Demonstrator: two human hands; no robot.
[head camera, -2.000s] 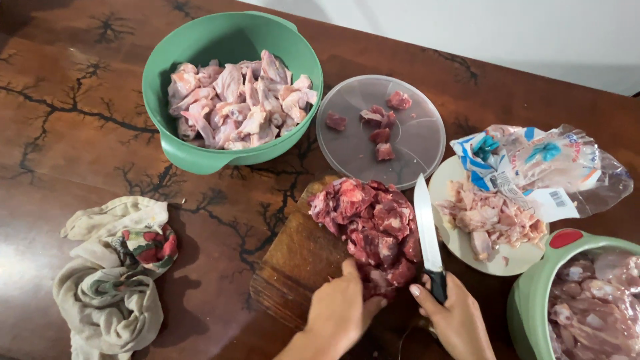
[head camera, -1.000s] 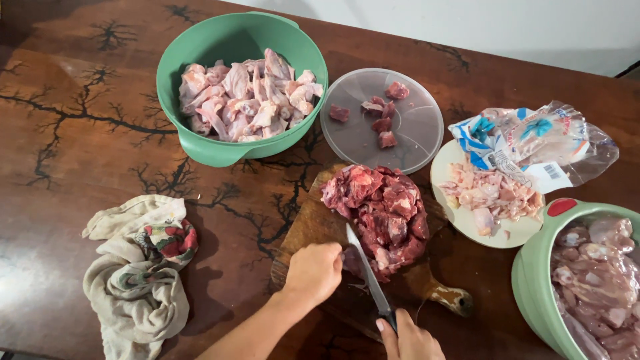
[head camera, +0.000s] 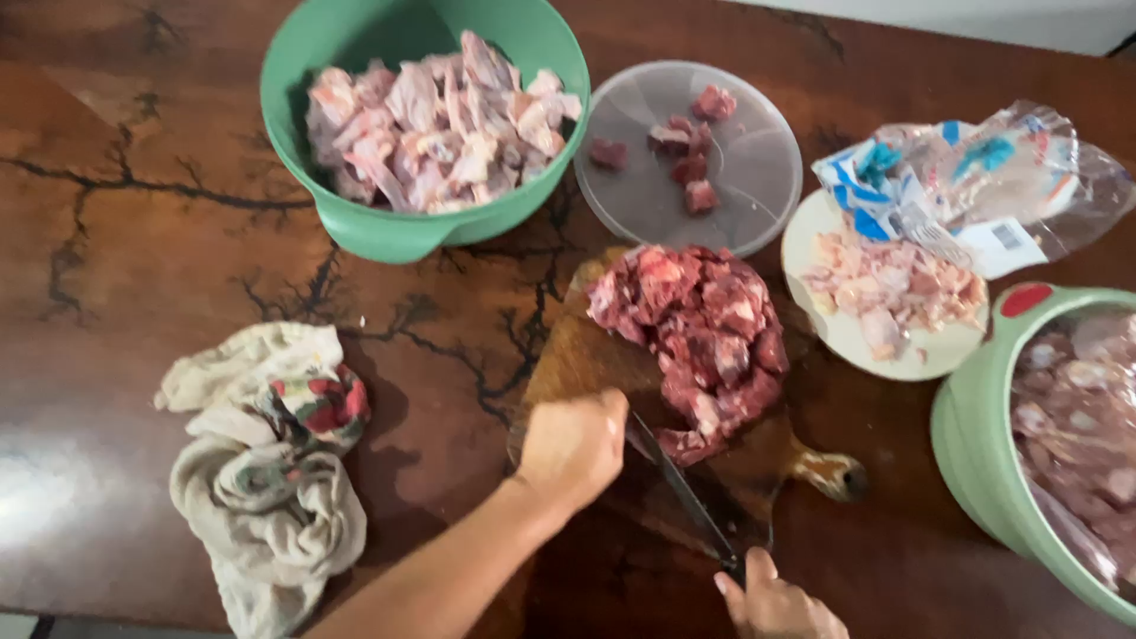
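Observation:
A heap of cut red meat (head camera: 710, 337) lies on a wooden cutting board (head camera: 577, 364) whose handle points right. My left hand (head camera: 577, 444) is closed at the heap's lower left, and a small piece of meat shows at its fingertips beside the blade. From the lower right, my right hand (head camera: 781, 599) grips the dark handle of a kitchen knife (head camera: 683, 488). The blade slants up and left over the board, its tip near my left fingers. Behind the board, several meat cubes (head camera: 698, 169) rest on a clear round plastic lid (head camera: 754, 209).
A green bowl (head camera: 382, 235) of raw poultry pieces stands at the back left. To the right are a white plate (head camera: 825, 328) of pale trimmings, a printed plastic bag (head camera: 1021, 191) overlapping it, and a light green tub (head camera: 976, 444) of meat. A crumpled cloth (head camera: 275, 479) lies at left.
Both hands have come off the near side of the meat heap, where they were two seconds ago. The knife, upright then beside the heap, now slants over the board toward my left hand.

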